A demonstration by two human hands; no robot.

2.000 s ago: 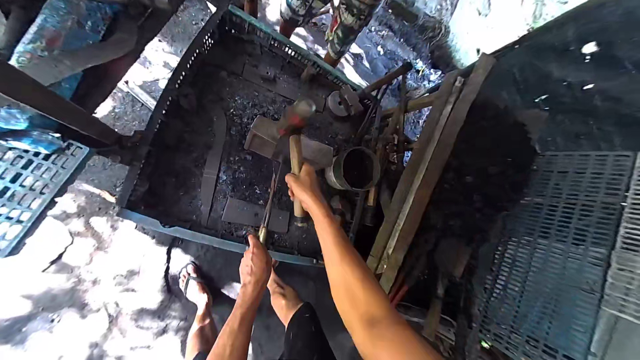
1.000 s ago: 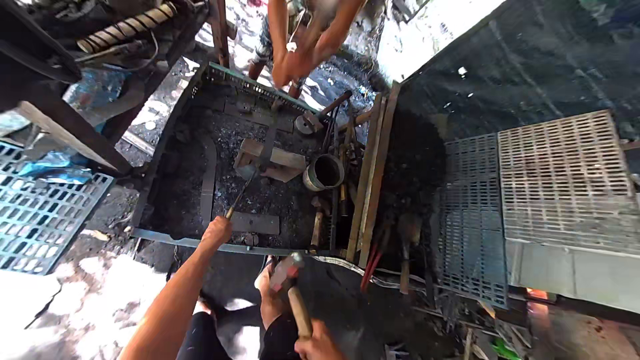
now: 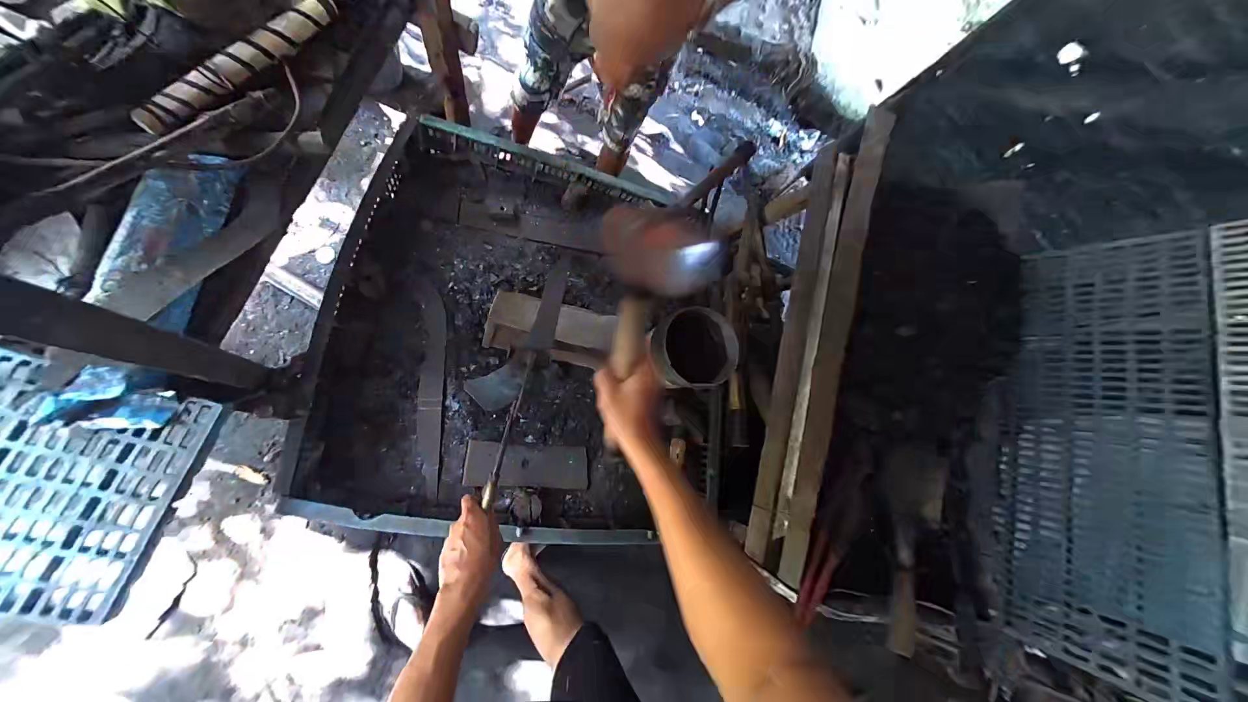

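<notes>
My left hand (image 3: 470, 548) grips the near end of a long thin metal rod (image 3: 510, 419), over the near rim of a shallow plastic crate (image 3: 390, 520). The rod's far end meets a dark flat metal piece (image 3: 549, 310) lying across a brown block (image 3: 575, 330) in the crate. Around the wooden handle of a hammer (image 3: 665, 252) is my right hand (image 3: 629, 400); the blurred hammer head is raised over the crate's right side. A round metal can (image 3: 694, 347) stands just right of that hand. Flat metal strips (image 3: 526, 465) lie on the dark, gritty crate bottom.
Another person (image 3: 595, 78) stands beyond the crate. Wooden planks (image 3: 824, 361) border its right side, with dark slatted plastic panels (image 3: 1111, 439) farther right. At left are a blue plastic grid (image 3: 97, 507) and a wooden frame (image 3: 127, 336). My bare foot is near the crate's front.
My right hand has brought the hammer from low near my feet, a second ago, up over the crate. My left hand still holds the rod. The other person's arms have shifted.
</notes>
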